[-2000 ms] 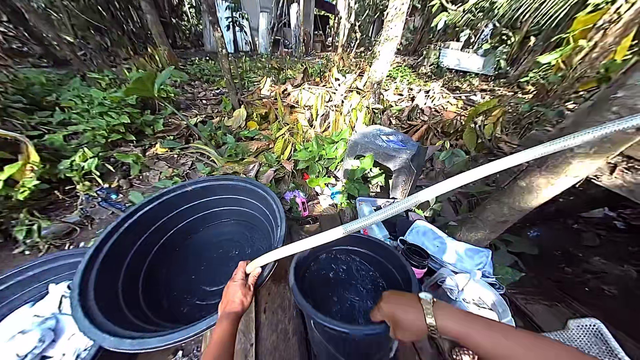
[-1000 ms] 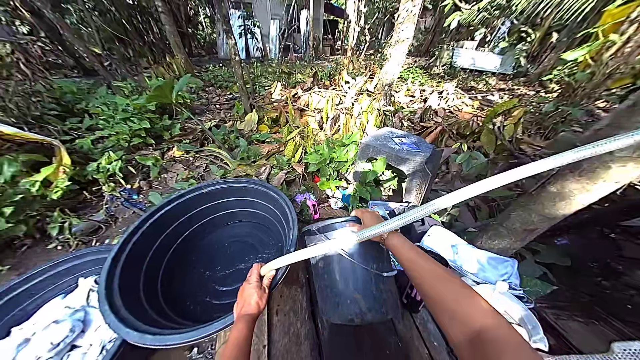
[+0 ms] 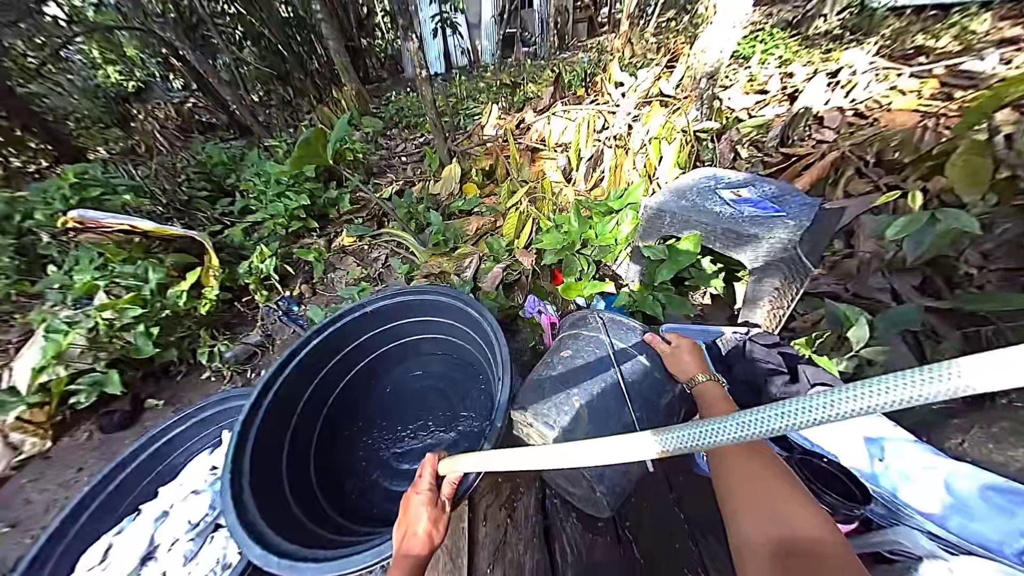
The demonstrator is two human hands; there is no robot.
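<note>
My left hand [image 3: 426,506] grips the end of a pale braided plastic hose [image 3: 720,428] at the right rim of a large black plastic tub [image 3: 368,432]; a little water lies at the tub's bottom. The hose runs off to the right, over my right forearm. My right hand [image 3: 686,360], with a wristwatch above it, holds a black plastic bucket [image 3: 588,384] tipped on its side, its wire handle across it. The bucket rests on dark wooden planks [image 3: 512,528]. The bucket's mouth faces away and its inside is hidden.
Another black tub [image 3: 152,448] holding white cloth [image 3: 172,520] stands at the lower left. An upturned grey plastic stool [image 3: 728,216] is beyond the bucket. Dark cloth [image 3: 760,368], a small black container [image 3: 828,484] and a white-blue plastic bag [image 3: 920,476] lie right. Plants and dry leaves cover the ground beyond.
The bucket stood upright two seconds ago with my right hand in its mouth; now that hand holds it tipped over. My left hand has kept the hose end at the large tub.
</note>
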